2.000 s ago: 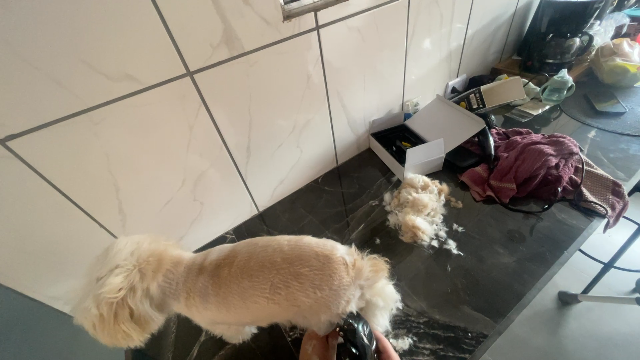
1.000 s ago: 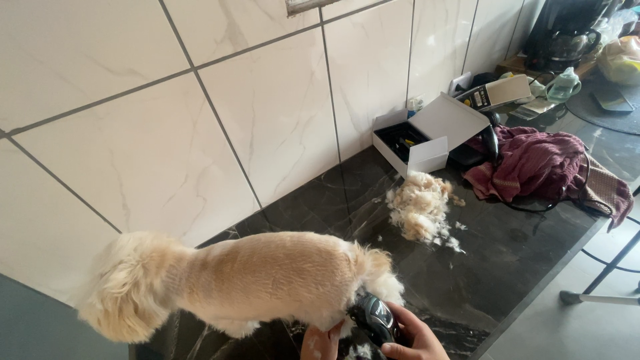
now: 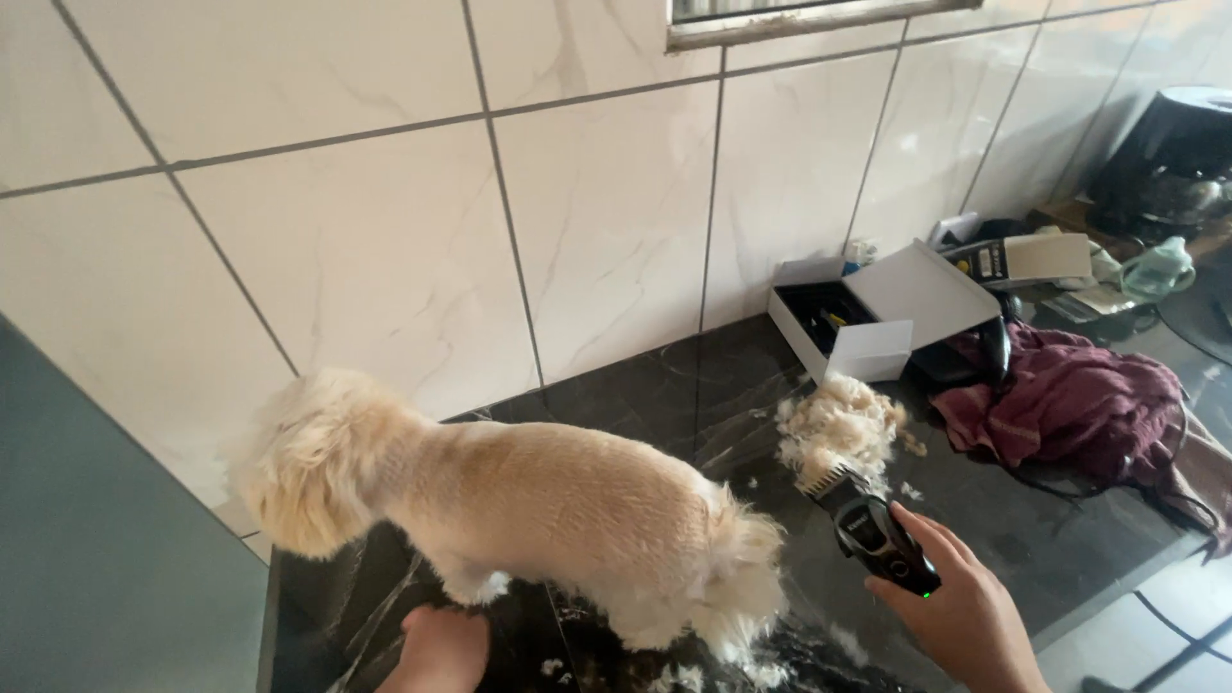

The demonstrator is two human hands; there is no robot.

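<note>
A cream-coloured dog (image 3: 568, 500), its back clipped short and its head and rear fluffy, stands on the black marbled counter (image 3: 741, 404). My right hand (image 3: 962, 606) grips a black hair clipper (image 3: 876, 534) with a comb guard and a small green light, to the right of the dog's rear. The comb's teeth lie close to a pile of cut fur (image 3: 839, 428); whether they touch it I cannot tell. My left hand (image 3: 445, 650) is low beside the dog's front leg, its fingers partly hidden, so its grip is unclear.
An open white box (image 3: 808, 327) with a black insert stands by the tiled wall (image 3: 597, 221). Right of it lie a crumpled maroon towel (image 3: 1088, 404), a dark cable, another open carton (image 3: 1044, 260) and a coffee maker (image 3: 1169, 164). Loose fur tufts lie below the dog's rear. The counter's edge runs along the right.
My right hand has moved the clipper away from the dog's rear towards the fur pile. My left hand has moved left, from the rear to near the front leg. The view has shifted.
</note>
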